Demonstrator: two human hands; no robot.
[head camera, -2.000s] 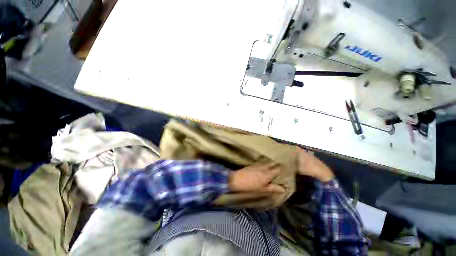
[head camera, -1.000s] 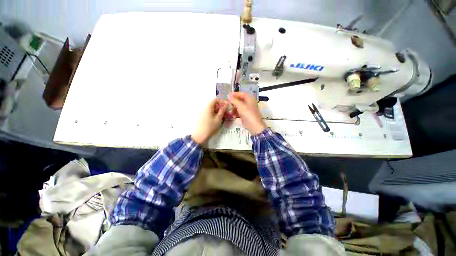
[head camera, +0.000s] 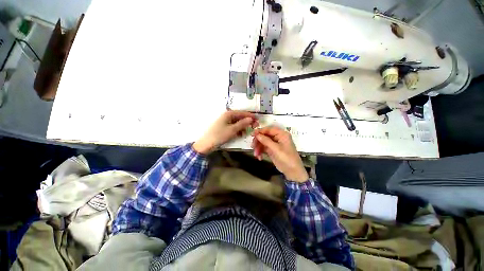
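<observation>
My left hand and my right hand are over the front edge of the white machine table, below the needle area. Their fingertips are pinched close together. Whatever lies between them is too small to make out. The needle plate is uncovered under the presser foot. The white sewing machine head with blue lettering stands at the upper right. Dark thread snips lie on the table right of the needle. Khaki cloth lies on my lap below the hands.
The white table has a scale along its front edge. Pale and khaki cloth is piled at the lower left. More khaki cloth and a white sheet are at the lower right. A brown box stands at the far left.
The hands first went from the khaki cloth on the lap up to the needle area. Since then they have moved back toward the table's front edge, fingertips still close together.
</observation>
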